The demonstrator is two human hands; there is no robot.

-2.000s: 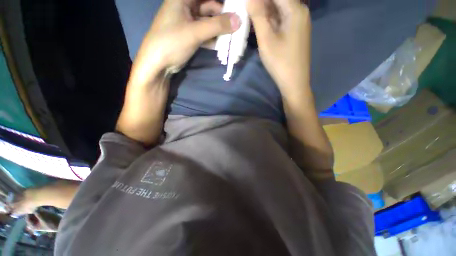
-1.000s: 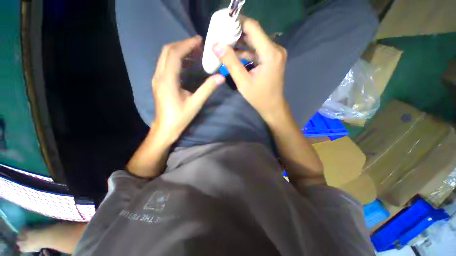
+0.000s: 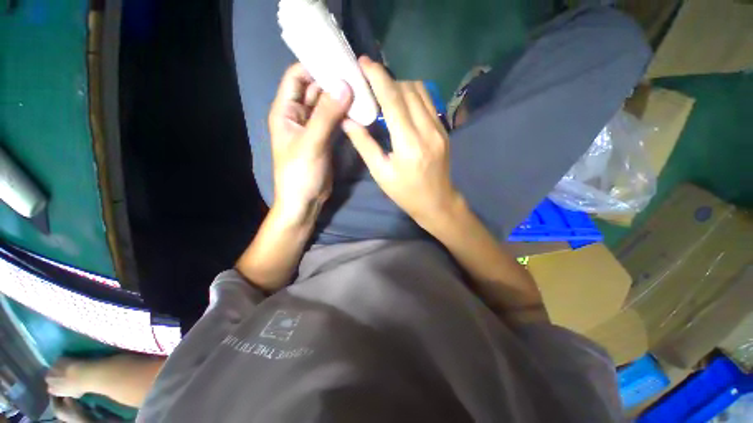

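A white elongated housing [image 3: 324, 51] is held over my lap, slanting from upper left to lower right. Its outer side looks smooth, with a ridged or stepped edge at the far end. My left hand [image 3: 304, 132] grips its near part, with the thumb on top. My right hand [image 3: 404, 136] is at its near right end, with fingertips along its side and the thumb close to the tip. The inside of the housing is hidden.
A green bench [image 3: 45, 107] is at left with a white rounded object [image 3: 18, 186] and a striped light piece [image 3: 78, 301]. Another person's hand [image 3: 74, 378] is at lower left. Cardboard boxes [image 3: 681, 264], a clear plastic bag [image 3: 615, 169] and blue bins [image 3: 714, 392] lie at right.
The housing has tilted to the left, and the wires at its far end no longer show. My left hand has gone from apart beside it to gripping it. My right hand has shifted to its near end.
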